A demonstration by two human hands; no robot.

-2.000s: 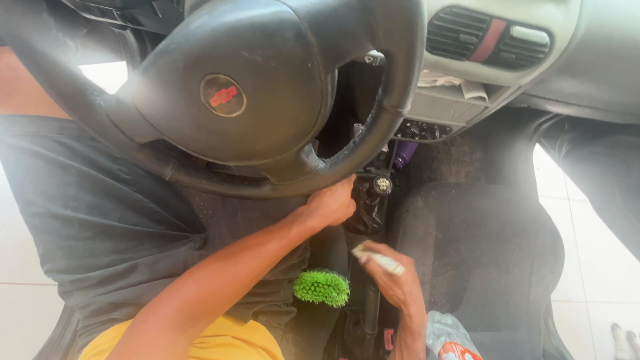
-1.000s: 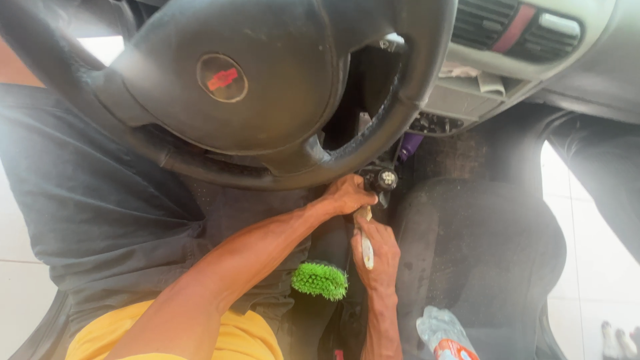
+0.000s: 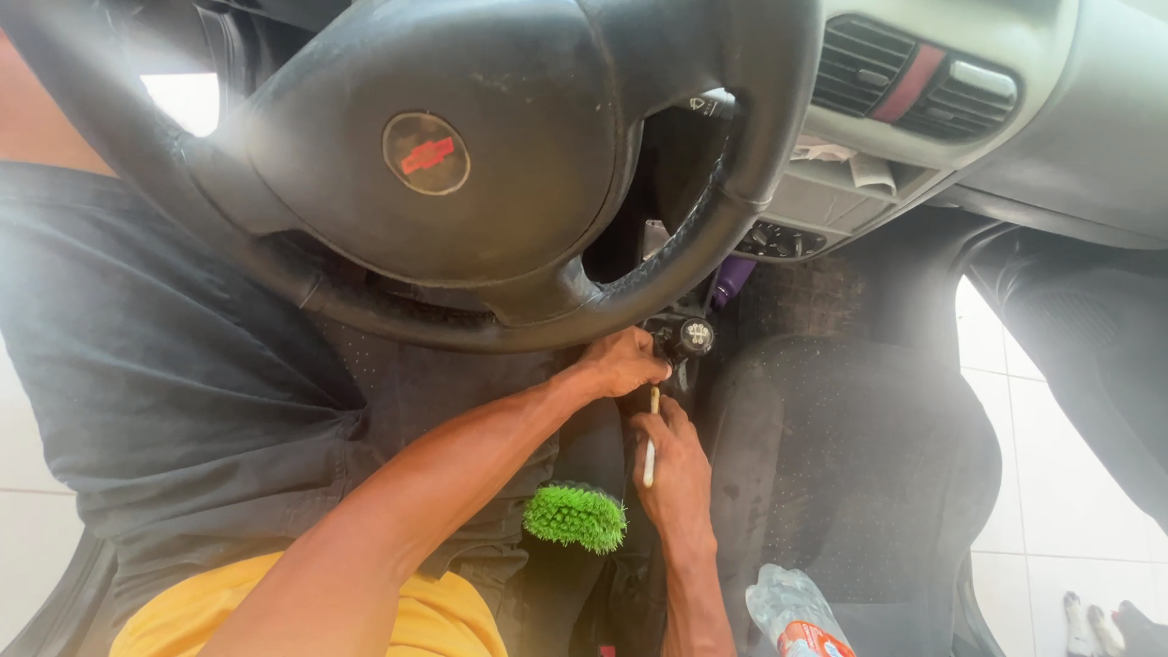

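My left hand [image 3: 628, 362] is beside the gear shift knob [image 3: 695, 337], with its fingers curled at the lever's base; what they hold, if anything, is hidden. Just below it, my right hand [image 3: 673, 456] grips a slim, light-coloured handle [image 3: 651, 456] whose upper end points toward my left hand. The working end of that tool cannot be made out. A brush with bright green bristles [image 3: 575, 517] lies bristles up between my leg and the centre console, left of my right wrist.
The black steering wheel [image 3: 547, 333] overhangs my left hand. A clear plastic bottle [image 3: 794, 607] with an orange label lies on the passenger seat [image 3: 849, 493]. A purple object [image 3: 733, 278] is below the dashboard controls [image 3: 780, 242]. An animal's paws [image 3: 1090, 620] show on the tiled floor outside.
My right hand has moved up to the gear lever area with the light handle, which now points toward my left hand. My left hand stays beside the lever.
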